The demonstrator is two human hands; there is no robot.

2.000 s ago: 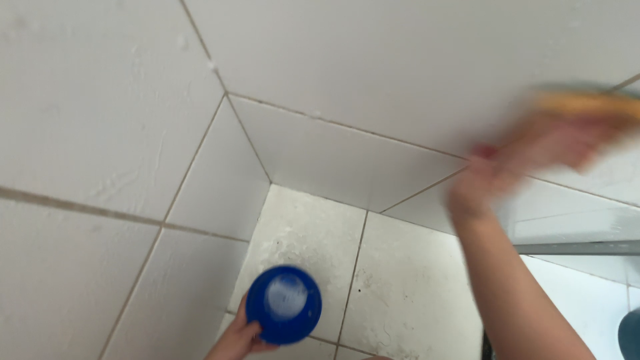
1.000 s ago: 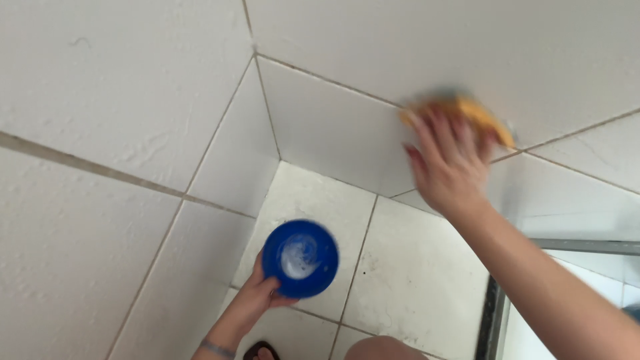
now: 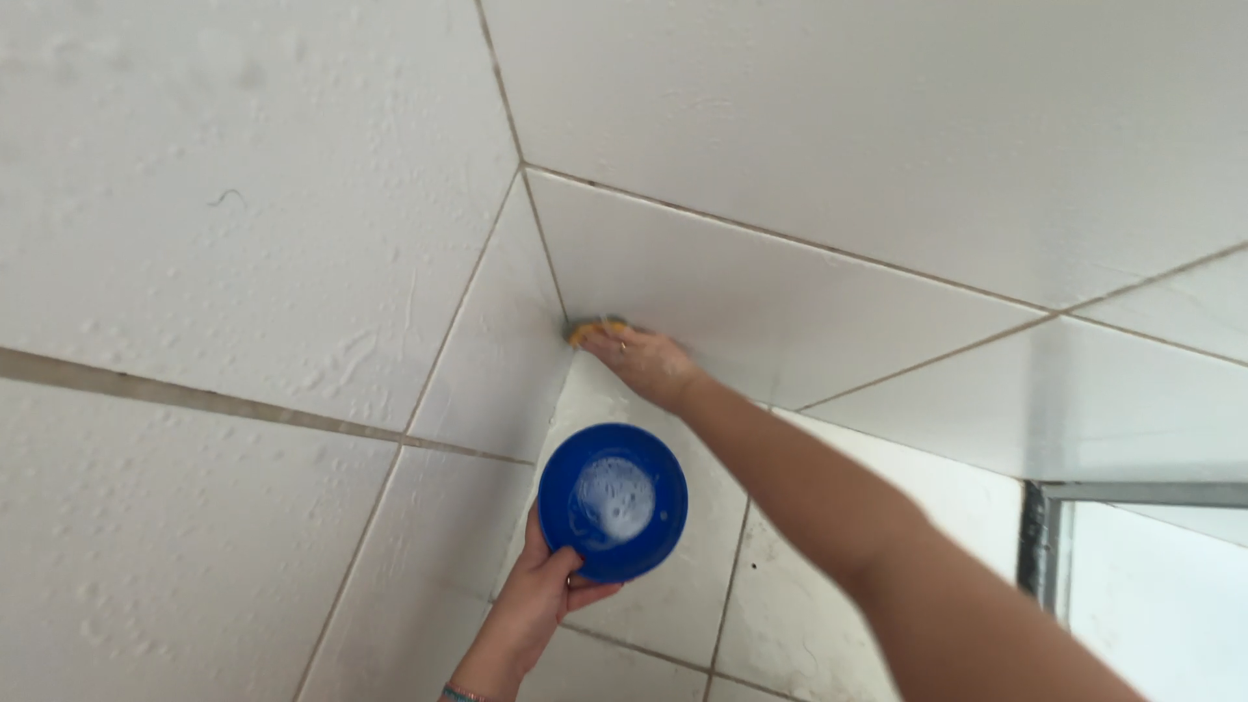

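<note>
Low in the wall corner, my right hand point(image 3: 648, 363) presses a yellow sponge with a dark green side point(image 3: 597, 330) against the white tiled wall point(image 3: 760, 283). The fingers cover much of the sponge. My left hand point(image 3: 546, 585) grips the rim of a round blue plastic bowl point(image 3: 558, 497), thumb over the edge and fingers beneath. Whitish suds and liquid lie in the bowl, which is held over the floor tiles below the right hand.
The left tiled wall point(image 3: 195, 244) is wet, with drops and streaks. Below are floor tiles point(image 3: 809, 585) with dark specks. At the lower right stands a metal frame point(image 3: 1141, 495) beside a dark vertical strip point(image 3: 1032, 536).
My right hand, with the sponge, has moved from the right part of the wall leftward and down into the corner. The left hand still holds the blue bowl.
</note>
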